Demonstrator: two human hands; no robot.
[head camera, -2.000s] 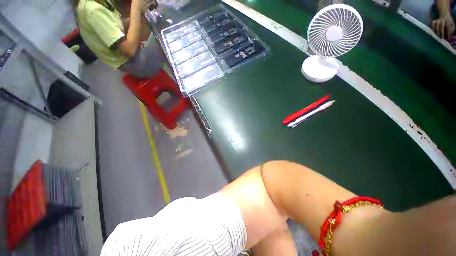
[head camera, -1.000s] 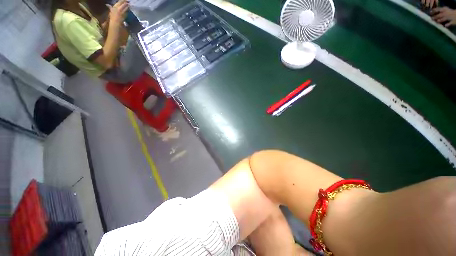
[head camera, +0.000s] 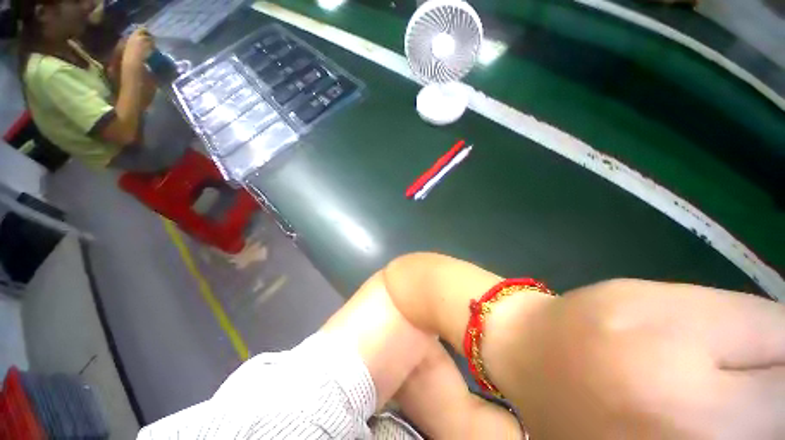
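Observation:
My left hand (head camera: 671, 352) is large and blurred at the right edge, close to the camera, with a red and gold bracelet at its wrist. Its fingers are cut off, so its grip cannot be told. My left elbow is bent at the bench's near edge. Part of another bare forearm shows below it, its hand out of the picture. A red marker (head camera: 435, 169) and a white pen (head camera: 444, 173) lie side by side on the dark green bench (head camera: 516, 223), beyond my arm and touched by no hand.
A clear blister tray (head camera: 297, 129) with dark units in its right column lies at the left bench edge. A small white fan (head camera: 443, 43) stands by the chipped white strip (head camera: 594, 159). A seated person (head camera: 64, 107), a red stool (head camera: 194, 193) and stacked trays (head camera: 64, 404) are left.
The view has shifted, so the tray, fan and pens sit further left. More of my left hand now shows at the right. The marker and pen still lie together on the bench.

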